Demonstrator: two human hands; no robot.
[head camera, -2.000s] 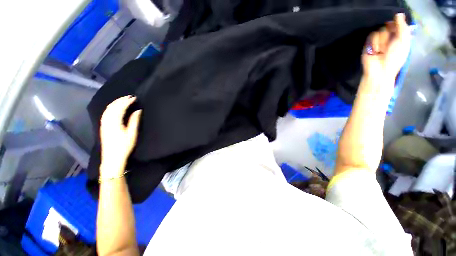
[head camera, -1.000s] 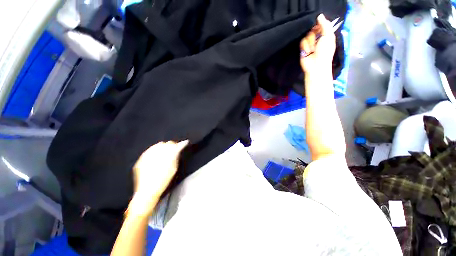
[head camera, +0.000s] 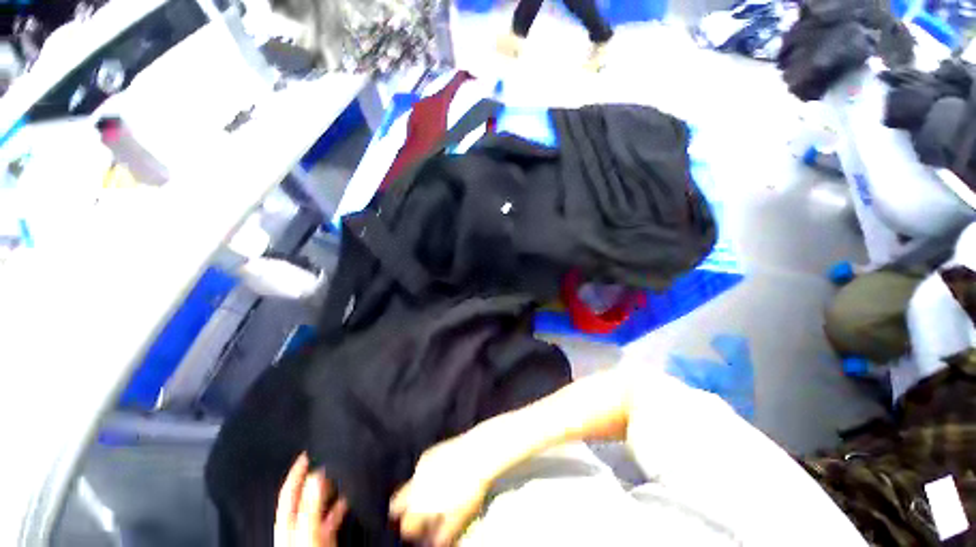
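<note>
The black garment (head camera: 428, 353) lies from my lap forward over a blue crate (head camera: 685, 299), with a small white spot on its upper part. My left hand (head camera: 305, 508) is at the bottom left on the cloth, partly cut off by the frame's edge, its fingers at the black fabric. My right hand (head camera: 439, 497) is just right of it, slightly blurred, fingers curled down at the garment near my lap. Whether either hand pinches the cloth is unclear. The snips cannot be made out.
A red item (head camera: 599, 305) shows in the crate. A light blue scrap (head camera: 717, 369) lies on the floor. A white table (head camera: 161, 203) runs along the left. Brown plaid garments (head camera: 888, 459) with a white tag are at lower right. A person's legs (head camera: 562, 16) show at the top.
My right arm has come down from the garment's far right to near my left hand. The stretched cloth has dropped into folds. The view has tilted up, showing more of the room.
</note>
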